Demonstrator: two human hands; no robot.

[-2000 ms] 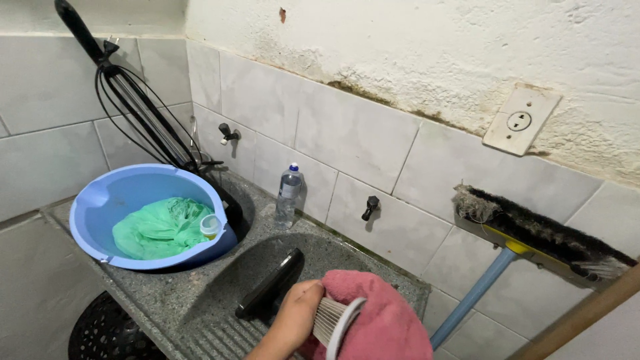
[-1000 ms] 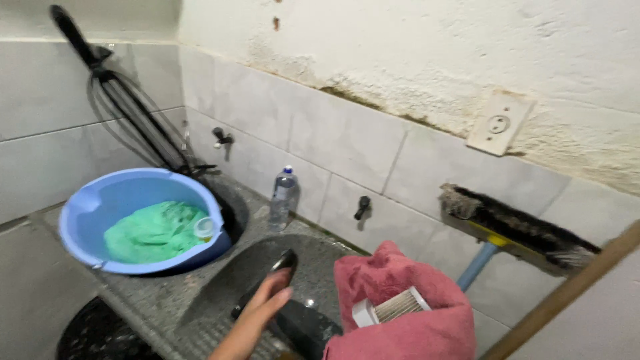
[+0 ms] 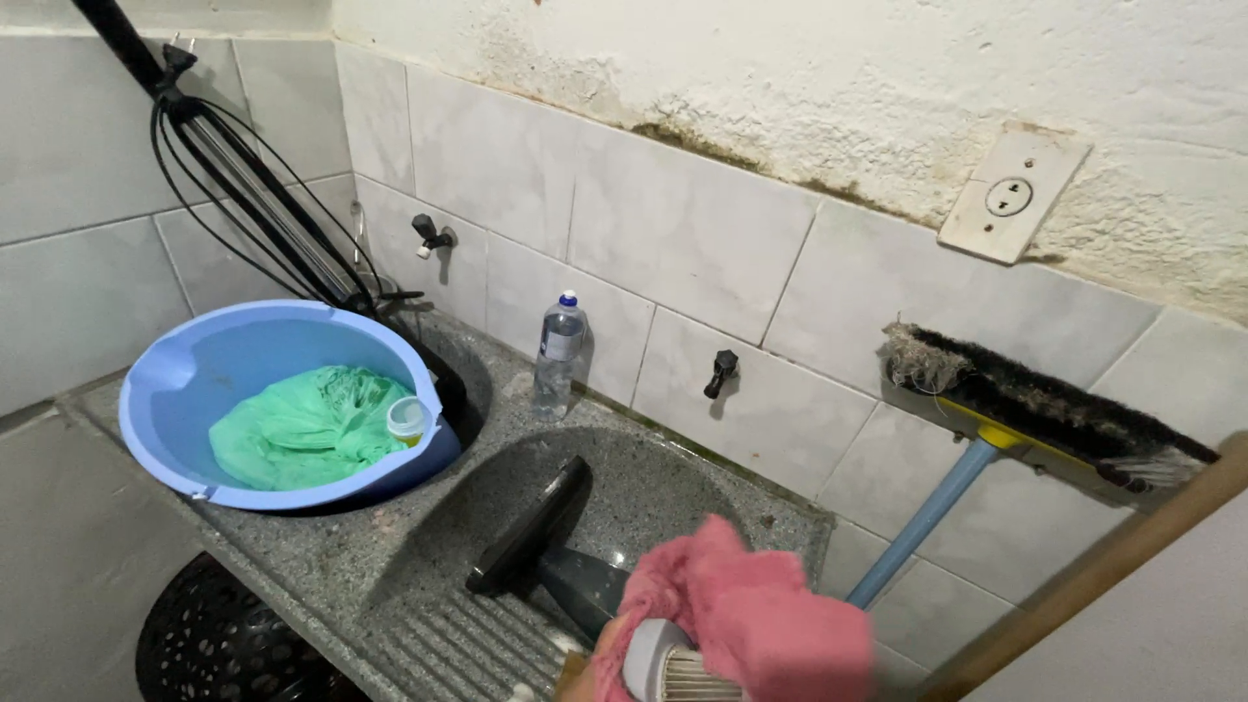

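At the bottom edge, a blurred part of my left hand (image 3: 606,651) shows at the left side of a pink cloth (image 3: 780,609), its fingers against the fabric. The cloth lies around a pleated cylindrical filter (image 3: 687,673) with a pale grey rim. My right hand is not visible; the cloth may cover it. Just beyond, a black floor-nozzle-like part (image 3: 531,526) with a dark grey neck (image 3: 585,585) rests in the grey stone sink basin (image 3: 439,517), above its ribbed slope.
A blue basin (image 3: 156,429) with a green plastic bag (image 3: 302,429) and small lidded container (image 3: 405,417) sits left. A clear bottle (image 3: 559,361) stands by the wall under two taps (image 3: 721,372). A push broom (image 3: 1033,400) and wooden pole (image 3: 1102,575) stand right; a black perforated basket (image 3: 224,634) is below.
My left hand held the filter two seconds ago, then was apart from it near the black part in the sink. It is now back at the cloth, which has shifted lower in view.
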